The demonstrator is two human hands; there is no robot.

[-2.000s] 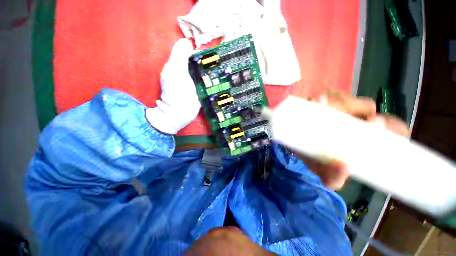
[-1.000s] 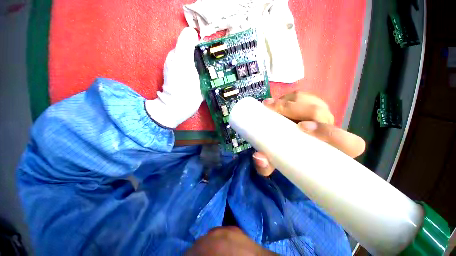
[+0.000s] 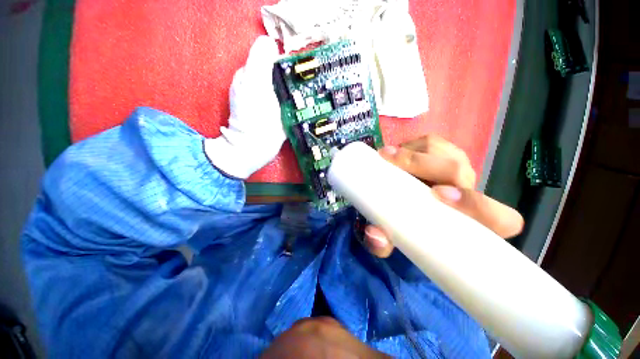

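A green circuit board (image 3: pixel 330 98) with yellow-and-black blocks is tilted above the red mat. My left hand (image 3: pixel 254 112), in a white knit glove, grips its left edge. My bare right hand (image 3: pixel 438 182) holds a thick milky-white glue cartridge (image 3: pixel 456 259) with a green end cap (image 3: pixel 602 335). The cartridge's front end is over the lower half of the board and covers part of it. Its nozzle is mostly hidden, so I cannot tell whether it touches the board.
The red mat (image 3: pixel 154 63) has dark-green edging. Crumpled white cloth (image 3: pixel 401 63) lies behind the board. On the right, a dark-green conveyor belt (image 3: pixel 519 133) bears spaced green boards (image 3: pixel 544 163), with brown surfaces beyond its metal edge.
My right hand and the cartridge have come left from beside the board to over its lower half. The board is now slightly higher in view. The boards on the belt have shifted slightly.
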